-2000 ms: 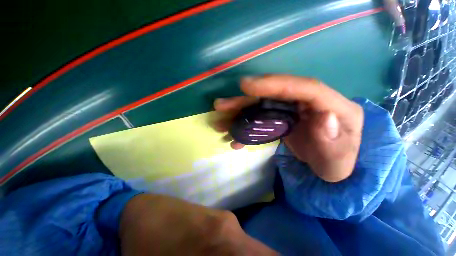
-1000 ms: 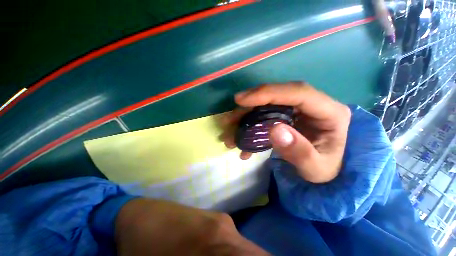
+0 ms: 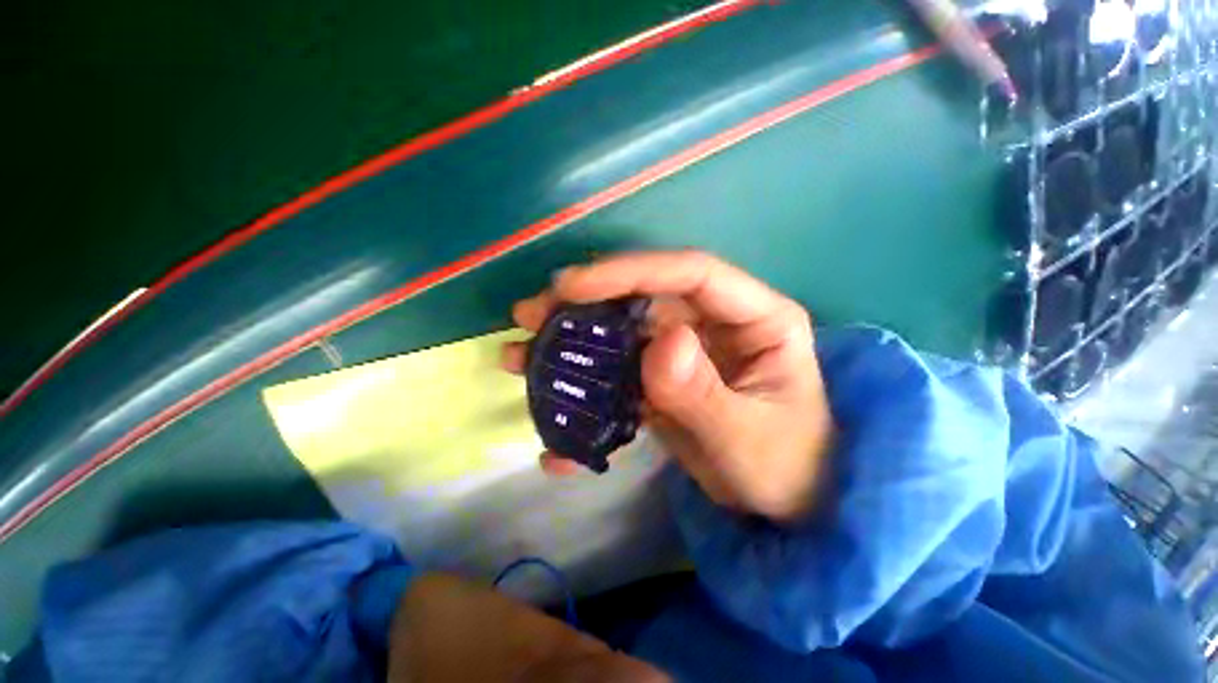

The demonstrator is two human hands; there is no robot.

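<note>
My right hand (image 3: 728, 380) holds a black round smartwatch (image 3: 584, 380) above the paper, fingers behind the case and thumb at its right edge. The watch face is toward me and shows several rows of small white text on a dark screen. My left hand (image 3: 501, 640) is at the bottom edge; its wrist and back show, but its fingers are cut off, so I cannot tell whether it holds anything. A yellowish-white paper sheet (image 3: 401, 434) lies under the watch.
A clear plastic tray (image 3: 1031, 267) with rows of black watches stands at the right. A pink and white pen (image 3: 972, 51) lies near its top left corner. Red lines cross the green mat (image 3: 855, 214). A thin blue cord (image 3: 537, 563) loops beside my left wrist.
My right hand has moved left with the watch and turned its face toward me. The thumb has left the screen for the edge. The blue cord has come into view.
</note>
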